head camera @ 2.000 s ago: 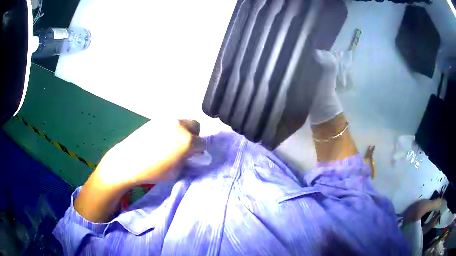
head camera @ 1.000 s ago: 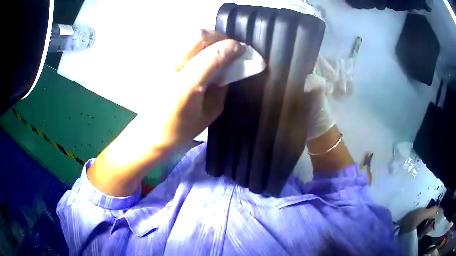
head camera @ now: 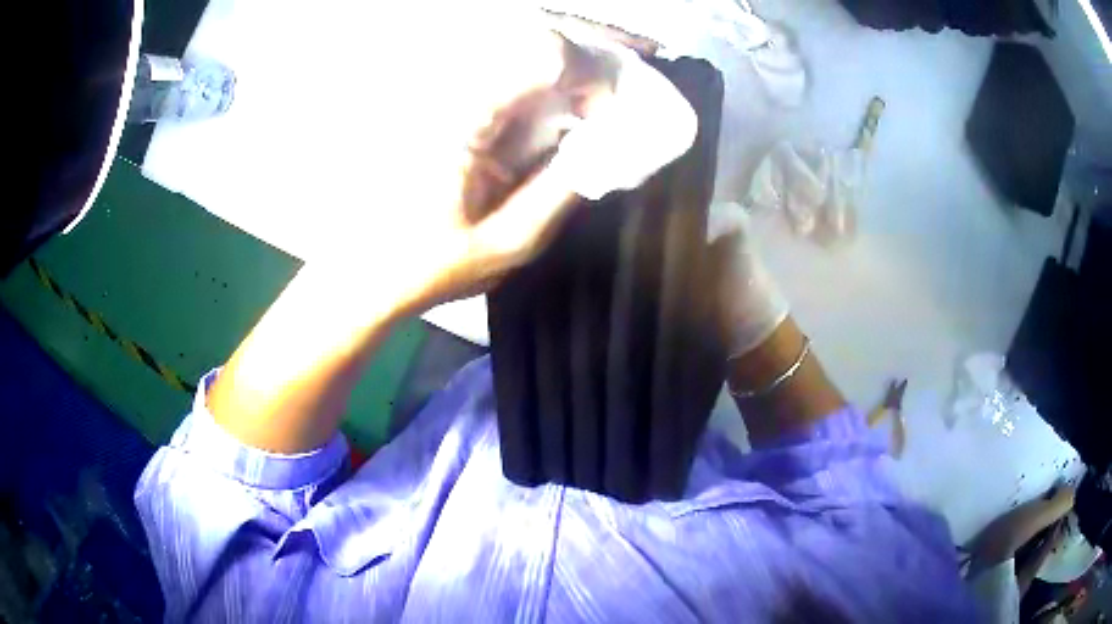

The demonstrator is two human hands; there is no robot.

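A bundle of black ribbed cases (head camera: 604, 354) stands upright in front of my chest, its long edges facing me. My right hand (head camera: 744, 287), in a white glove with a bracelet at the wrist, grips the bundle from its right side; its fingers are mostly hidden behind it. My bare left hand (head camera: 524, 165) holds a white cloth (head camera: 640, 128) against the upper part of the bundle. Glare washes out much of the left hand and the cloth's outline.
The white table (head camera: 927, 280) holds crumpled white gloves or rags (head camera: 805, 189), a yellow-and-black stick (head camera: 871, 126), orange-handled nippers (head camera: 894, 414) and black cases (head camera: 1022, 128). A lamp head (head camera: 61, 110) and a bottle (head camera: 195, 88) are at left. Another person's arm (head camera: 1024, 524) shows lower right.
The bundle has come down from the upper right and turned more upright. My left hand has risen from near my chest to the bundle's top with the cloth.
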